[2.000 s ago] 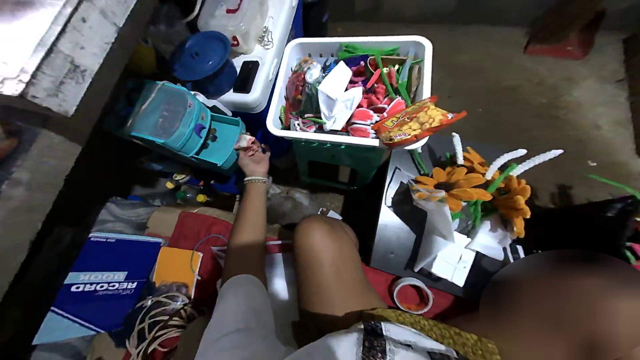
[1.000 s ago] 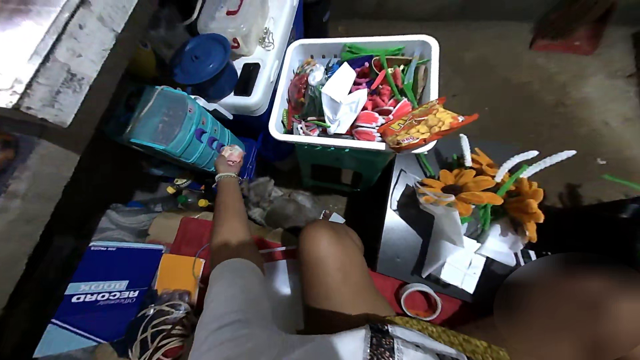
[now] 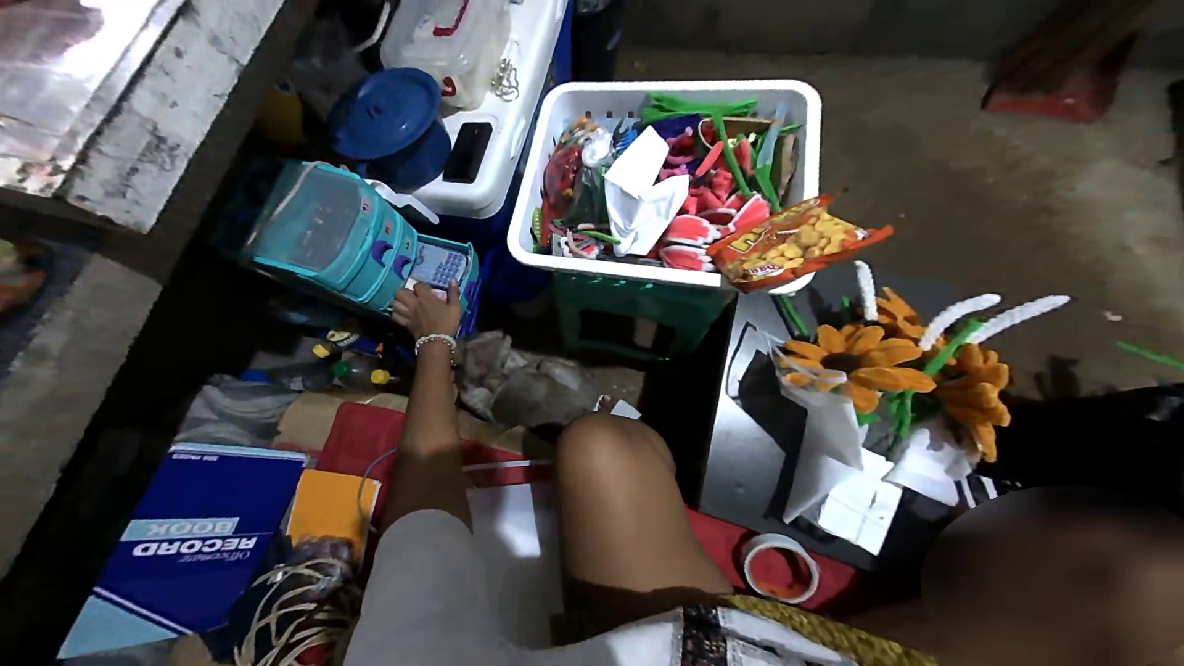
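Observation:
My left hand (image 3: 428,312), with a beaded bracelet at the wrist, reaches to the front of a small teal plastic drawer unit (image 3: 319,227). Its fingers are bent over the near end of a pulled-out lower drawer (image 3: 472,277). Inside that drawer lies a flat bluish-grey item with rows of small marks, perhaps a calculator (image 3: 438,265). Something small and pale pink shows at the fingertips; whether they grip it is unclear. Two purple crescent-shaped handles (image 3: 380,252) mark the other drawers. My right hand is not in view.
A white basket (image 3: 673,91) of craft pieces stands on a green stool (image 3: 638,314), a snack packet (image 3: 795,242) at its corner. Orange fuzzy flowers (image 3: 860,361) lie right, near a tape roll (image 3: 781,566). A blue record book (image 3: 199,536) lies left, and a phone (image 3: 468,152) on a white cooler lid.
Two seconds ago my left hand held a small pinkish-white item by an open drawer; one second ago it was against the drawer fronts. Now a lower drawer stands out with the bluish-grey item visible.

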